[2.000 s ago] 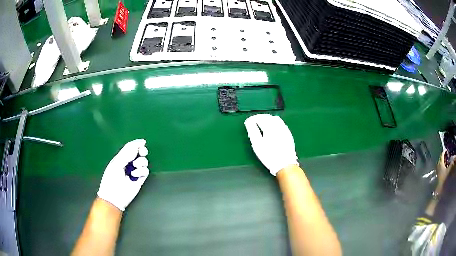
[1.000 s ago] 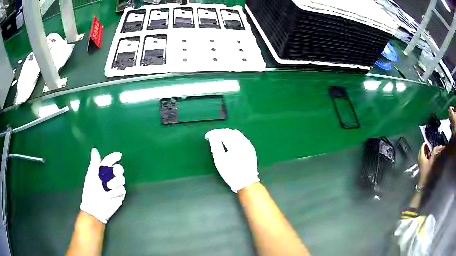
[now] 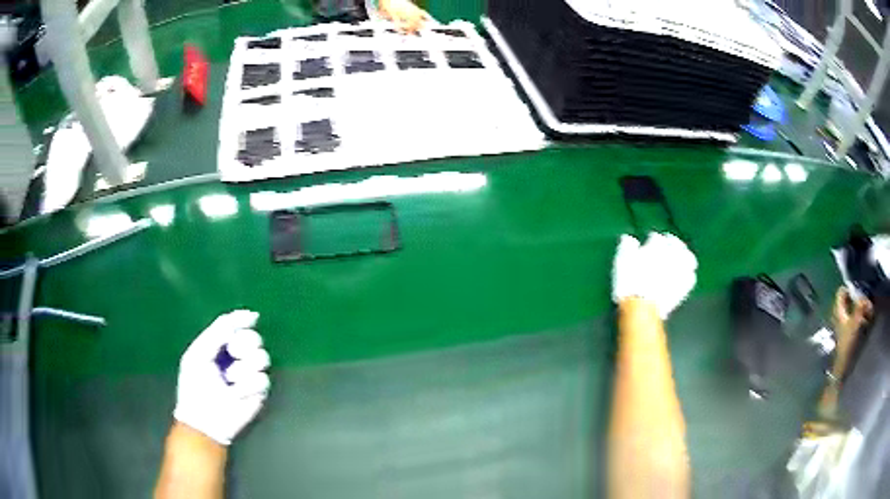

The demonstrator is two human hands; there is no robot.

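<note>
A black phone middle frame [image 3: 287, 237] lies on the green conveyor belt [image 3: 468, 283], left of centre. A second phone frame [image 3: 643, 190] lies farther right, its near end covered by my right hand [image 3: 656, 273]. My right hand, in a white glove, is at that frame's near end; blur hides whether the fingers grip it. My left hand [image 3: 222, 378], also gloved in white, is curled over the near left of the belt. It holds a small dark-blue part [image 3: 224, 360], partly hidden by the fingers.
A white blister tray [image 3: 429, 117] with black frames lies beyond the belt, another person's hand [image 3: 402, 14] at its far edge. A tall black tray stack [image 3: 634, 83] stands beside it. Guide rails [image 3: 93, 246] are at left. A frame pile [image 3: 763, 317] and a person's hand [image 3: 851, 317] are at right.
My right hand has moved right to the second frame. My left hand has curled more around the blue part. The first frame sits farther left. The blister tray has shifted, and a hand has appeared behind it.
</note>
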